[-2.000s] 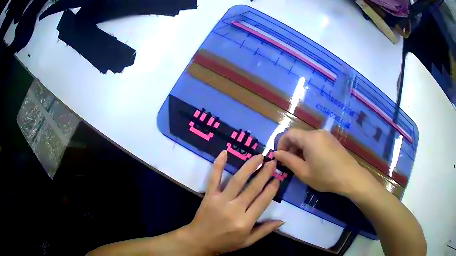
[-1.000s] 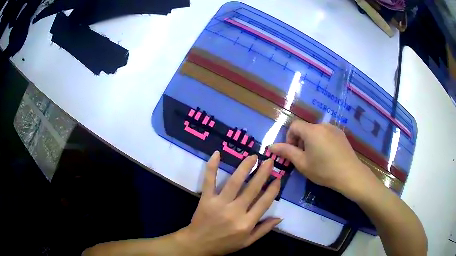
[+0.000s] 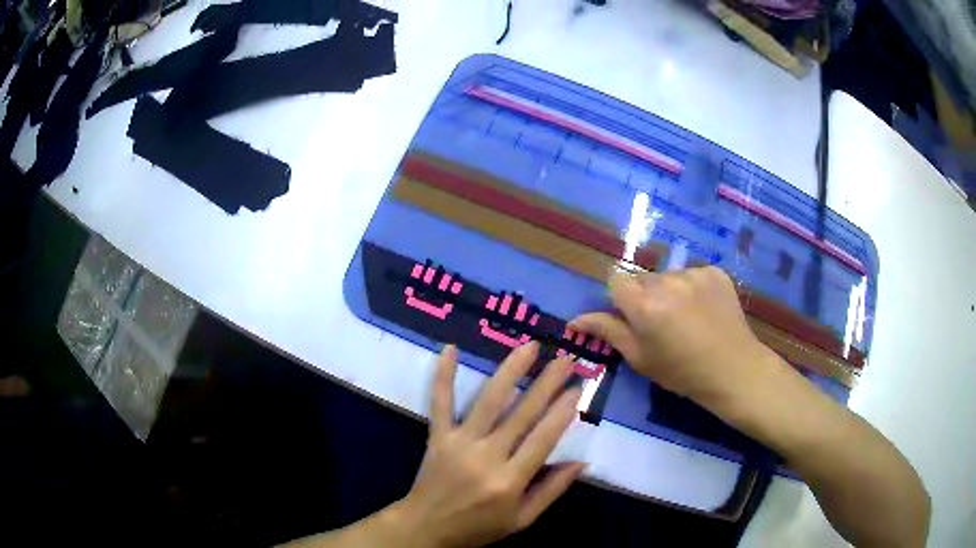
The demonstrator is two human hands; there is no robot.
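Note:
The blue see-through sewing template [image 3: 514, 238] lies tilted on the white table. A black fabric strip [image 3: 387, 287] lies along its near edge, with three groups of pink positioning marks [image 3: 430, 304] on it. Small dark tabs show at the marks. My left hand [image 3: 487, 450] lies palm down with fingers spread, fingertips on the strip's near side around the middle and right groups. My right hand [image 3: 680, 326] is bent over the right group, thumb and forefinger close to the marks; whether a tab is between them is hidden. Another black piece [image 3: 685, 412] shows under my right wrist.
Black cut panels [image 3: 214, 161] lie on the white table [image 3: 310, 214] at the far left, with more black pieces beyond. A pale ruler-like strip [image 3: 758, 37] lies at the far edge. A dark gap separates another white surface [image 3: 910, 268] at right. A plastic-wrapped bundle [image 3: 118, 332] is below left.
The view has shifted, so the template sits lower in the picture and more of the black panels shows. My right fingers have lifted slightly off the right group. My left hand stays on the strip.

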